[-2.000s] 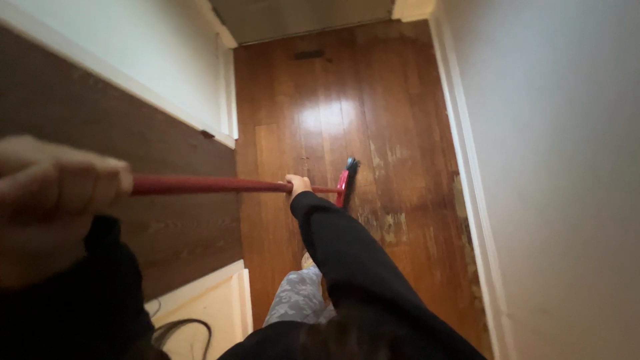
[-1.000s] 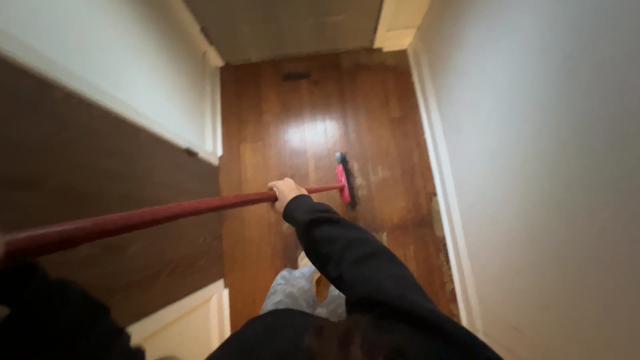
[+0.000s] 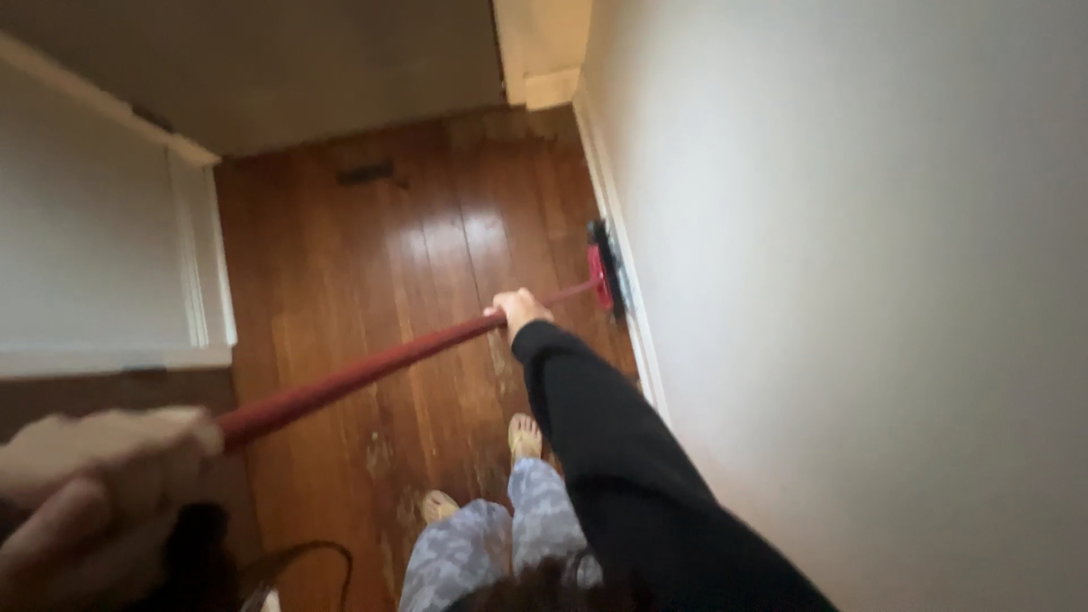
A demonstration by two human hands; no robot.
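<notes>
A long red broom handle [image 3: 365, 374] slants across the view, rising to the right. At its upper end my left hand [image 3: 110, 476], blurred and close to the camera, is closed around it at the lower left. Farther down the handle, near the middle of the view, my right hand [image 3: 520, 311] grips it, below a black sleeve. The red and black broom head [image 3: 602, 268] lies on the wooden floor [image 3: 340, 255] beside the white baseboard [image 3: 648, 361] of the right wall; its dark bristles face that wall.
A pale wall [image 3: 850, 255] fills the right side. A dark door [image 3: 340, 68] stands ahead, with a small dark floor vent [image 3: 365, 173] before it. White trim [image 3: 219, 255] edges the left. My sandaled feet [image 3: 525, 435] are below, and a dark cord [image 3: 340, 552] curves at lower left.
The broom head has moved right, from the middle of the floor to the right baseboard. My left hand, out of sight one second ago, shows again on the handle. The view has turned.
</notes>
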